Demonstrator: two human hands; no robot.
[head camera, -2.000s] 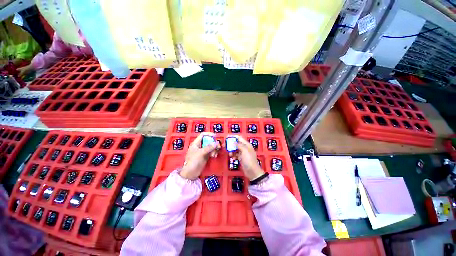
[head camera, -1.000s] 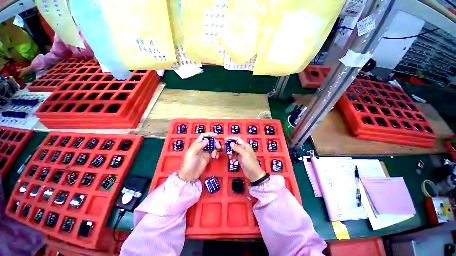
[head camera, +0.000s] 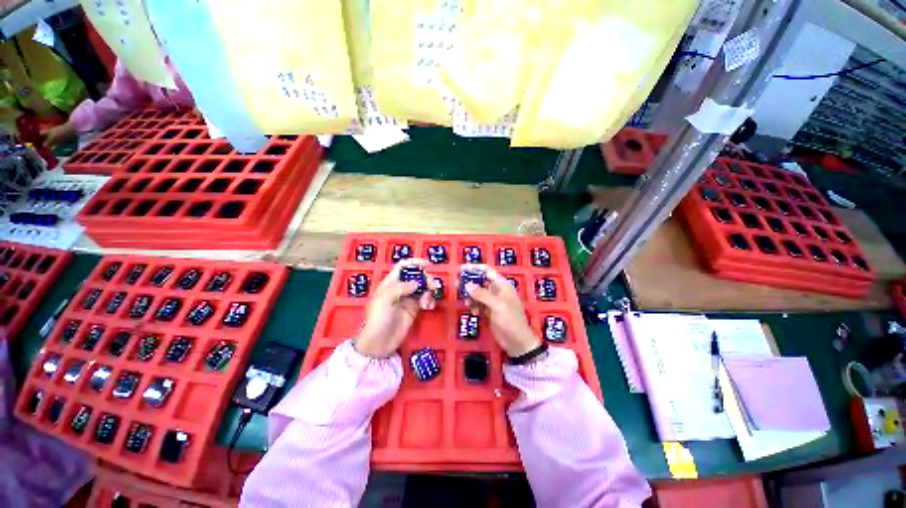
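Note:
A red compartment tray (head camera: 421, 425) lies in front of me, with small dark watch bodies in its upper pockets and bare pockets lower down. My left hand (head camera: 390, 316) holds a watch body (head camera: 412, 280) above the tray, its screen showing small icons. My right hand (head camera: 500, 316) holds another watch body (head camera: 472, 280) beside it, its screen also showing icons. The two held pieces are apart. A tilted watch body with lit icons (head camera: 425, 364) and a dark one (head camera: 475, 367) lie in the tray between my forearms.
A second red tray (head camera: 195, 400) of watch bodies is at left, beside a black box with a cable (head camera: 266, 380). Stacked red trays (head camera: 266, 213) stand behind. At right are a metal post (head camera: 661, 169), a record sheet (head camera: 685, 397), a pen (head camera: 715, 372) and pink paper (head camera: 780, 392). Yellow sheets (head camera: 427, 60) hang ahead.
The screens of both held watch bodies went from bright white-blue to dark with icons. My right hand has moved slightly right, widening the gap between the pieces.

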